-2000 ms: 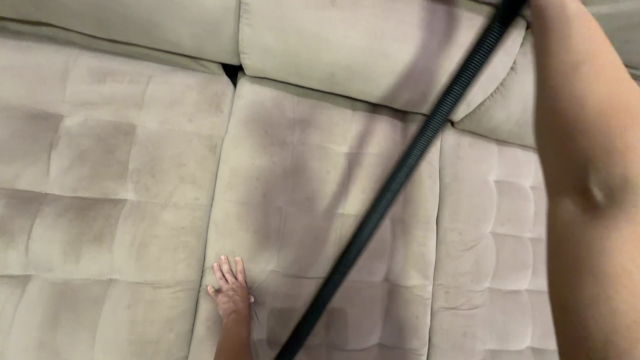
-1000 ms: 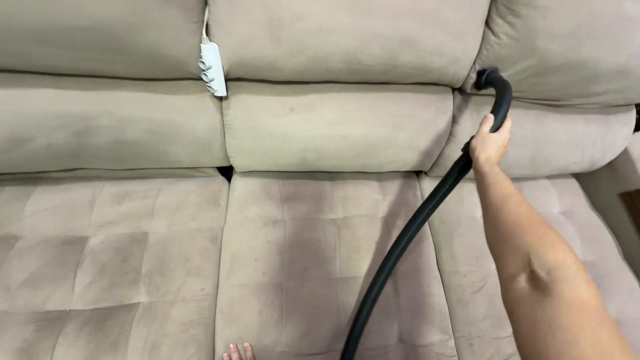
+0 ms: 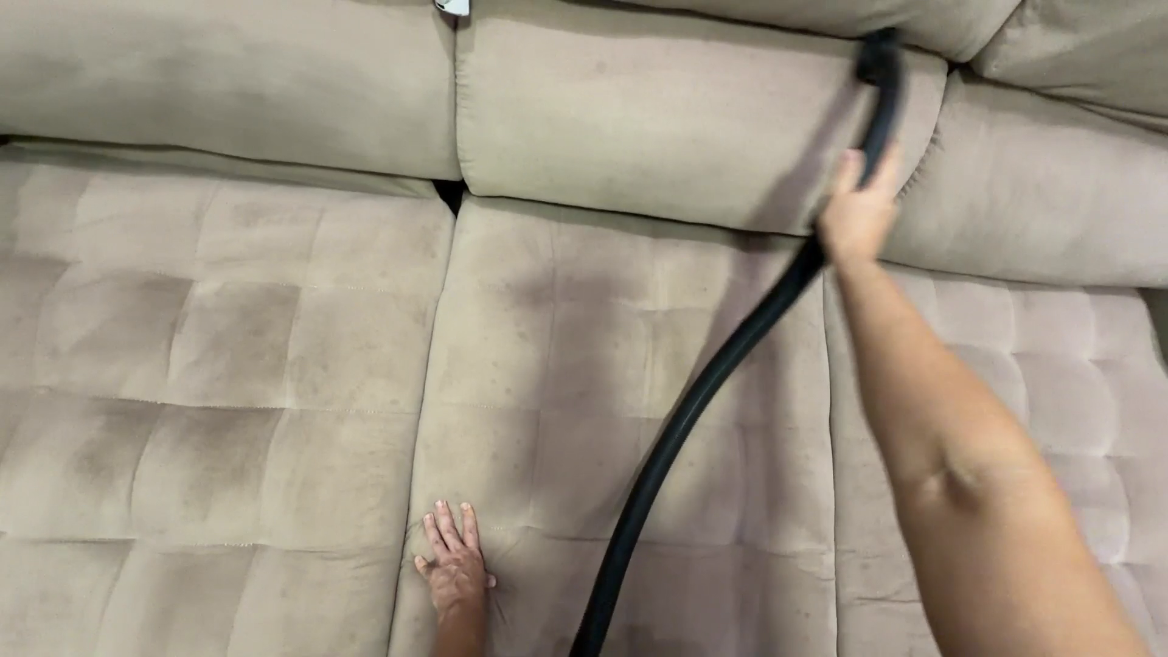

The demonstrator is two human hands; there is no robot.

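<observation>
My right hand (image 3: 860, 208) grips the curved handle part of a black vacuum cleaner hose (image 3: 698, 392). The hose end, with a small dark head (image 3: 878, 59), is at the upper right against the middle back cushion (image 3: 693, 119) of a beige sofa; it is blurred. From my hand the hose runs down and left past the bottom edge. My left hand (image 3: 456, 568) rests flat with fingers spread on the middle tufted seat cushion (image 3: 584, 365), near its left seam, and holds nothing.
Tufted seat cushions lie on the left (image 3: 228, 347) and right (image 3: 985, 365). A dark gap (image 3: 450, 194) shows where the left and middle cushions meet the back. Part of a white power strip (image 3: 453, 6) shows at the top edge.
One second ago the hose head was at the right-hand back cushion; now it is at the middle one. The view has tilted down since then, and my left hand shows more fully.
</observation>
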